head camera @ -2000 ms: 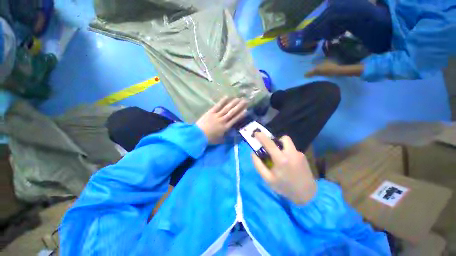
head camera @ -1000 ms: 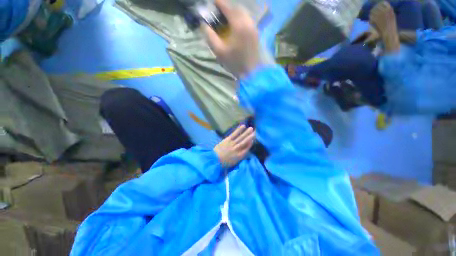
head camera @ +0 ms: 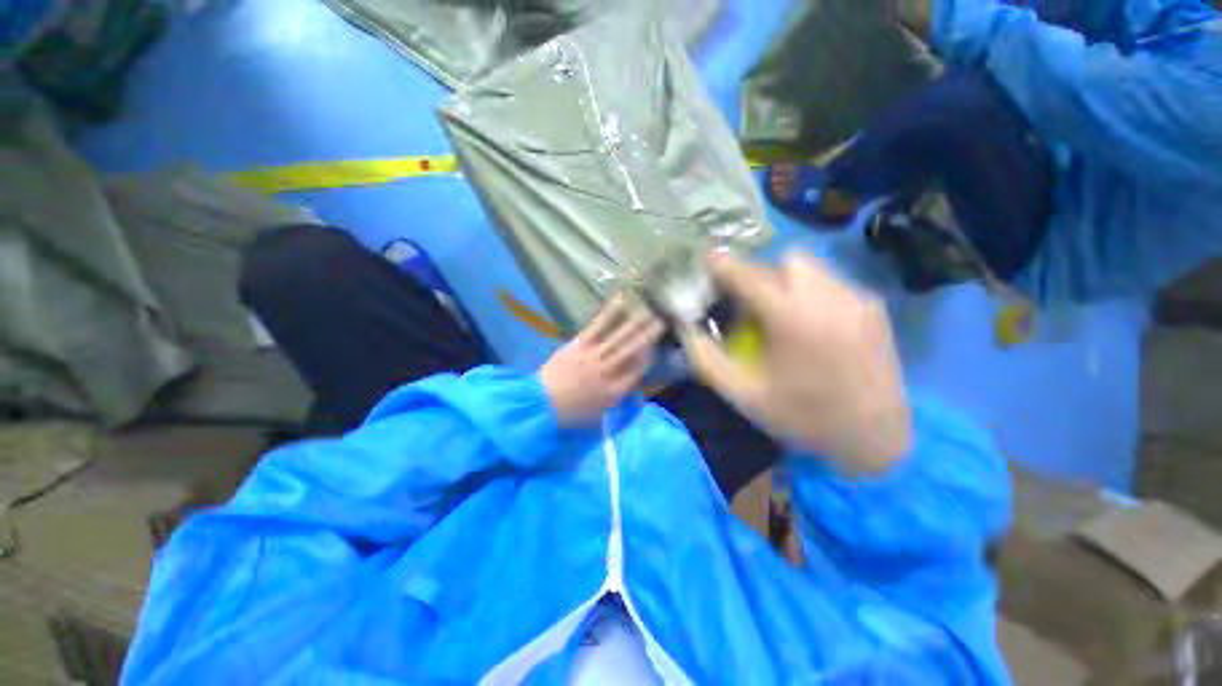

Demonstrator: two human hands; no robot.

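A grey-green woven sack with a boxy shape at its near end lies between my knees, with glossy clear tape running along its upper face. My left hand rests flat on the sack's near edge, fingers slightly apart, gripping nothing. My right hand is blurred and holds the tape dispenser at the near right corner of the sack. A bit of yellow roll shows by its fingers; much of the dispenser is hidden or blurred.
Empty woven sacks lie at left. Cartons are at lower left and a cardboard flap at lower right. A person in a blue smock sits at upper right beside another sack. A yellow line crosses the blue floor.
My right hand with the tape dispenser has come back from the sack's far part to its near end. My left hand has stayed at the near edge. A glossy tape strip shows along the sack.
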